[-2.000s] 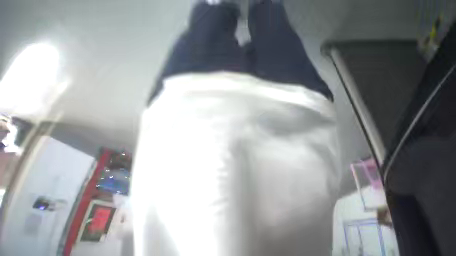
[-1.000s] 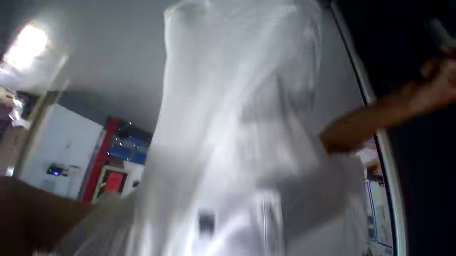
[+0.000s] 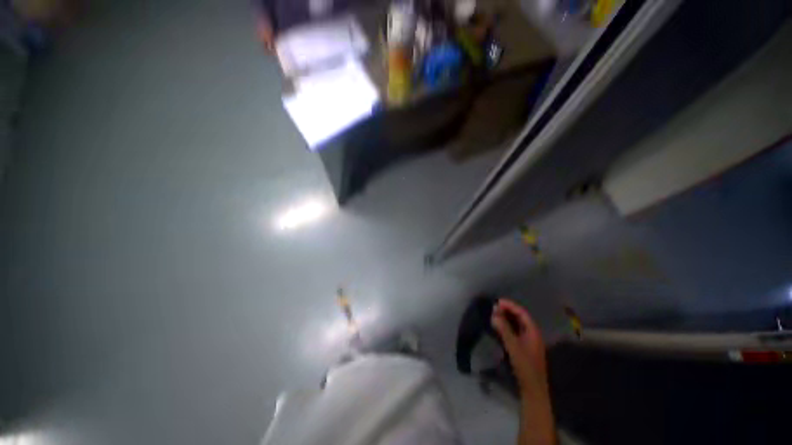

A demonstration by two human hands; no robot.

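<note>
My right hand (image 3: 521, 339) is bare and shows at the lower right, with the forearm running down to the bottom edge. Its fingers are curled. A dark curved thing (image 3: 473, 335) shows just left of the fingertips. The blur hides whether it is held or lies behind the hand, and whether it is an item or part of my clothing. My white garment (image 3: 382, 400) fills the bottom middle. My left hand is not in view.
A desk (image 3: 339, 174) at the top bears white papers (image 3: 330, 104), a yellow bottle (image 3: 399, 74) and blue items. A person's dark clothing shows beside it. A long pale-edged panel (image 3: 521, 143) slants at the right. Yellow-black tape marks (image 3: 347, 308) lie on the grey floor.
The view has swung from my garment to the floor and desk. The arm at the left edge is gone from view. My right hand now shows lower, with curled fingers.
</note>
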